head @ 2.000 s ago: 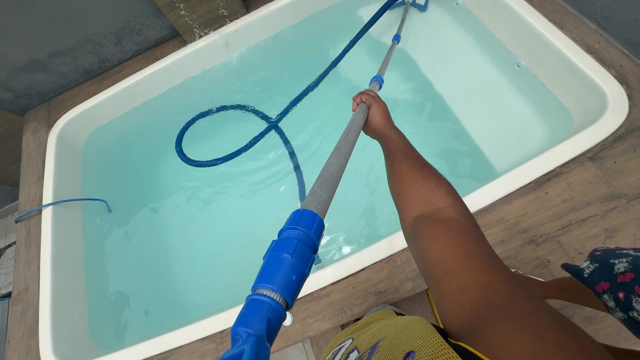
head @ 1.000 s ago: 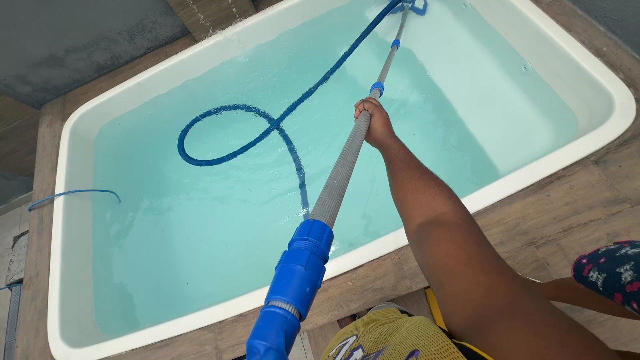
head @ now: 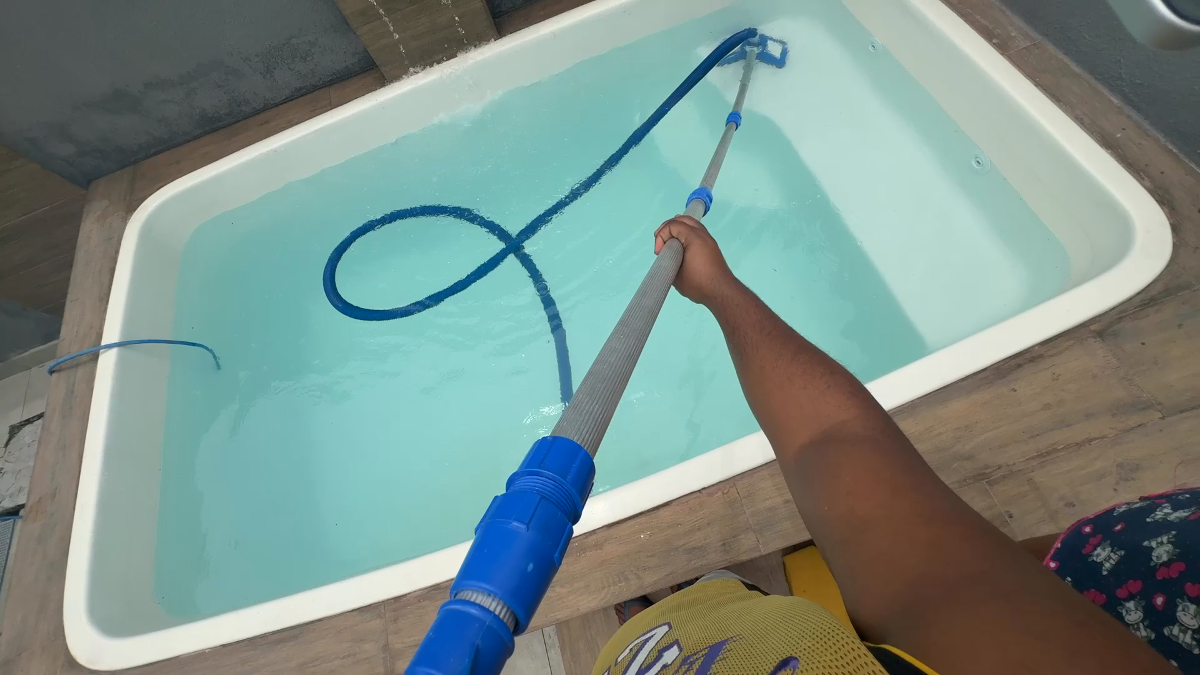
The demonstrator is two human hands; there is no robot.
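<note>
My right hand (head: 694, 258) is closed around the grey ribbed telescopic pole (head: 623, 352), just below a blue locking collar (head: 698, 199). Large blue plastic pole fittings (head: 525, 534) fill the lower foreground. The pole's far end meets a blue pool vacuum head (head: 769, 52) in the water at the pool's upper end. From that head a blue hose (head: 609, 164) runs across the water, makes a loop and passes down towards the near side, where the pole hides its end. My left hand is out of view.
The white pool rim (head: 1022, 328) is framed by a wood-look tile deck (head: 1116, 375). A thin blue hose (head: 141, 343) hangs over the left rim. Water falls at the far wall. Patterned dark fabric (head: 1144, 572) and something yellow (head: 820, 586) are at lower right.
</note>
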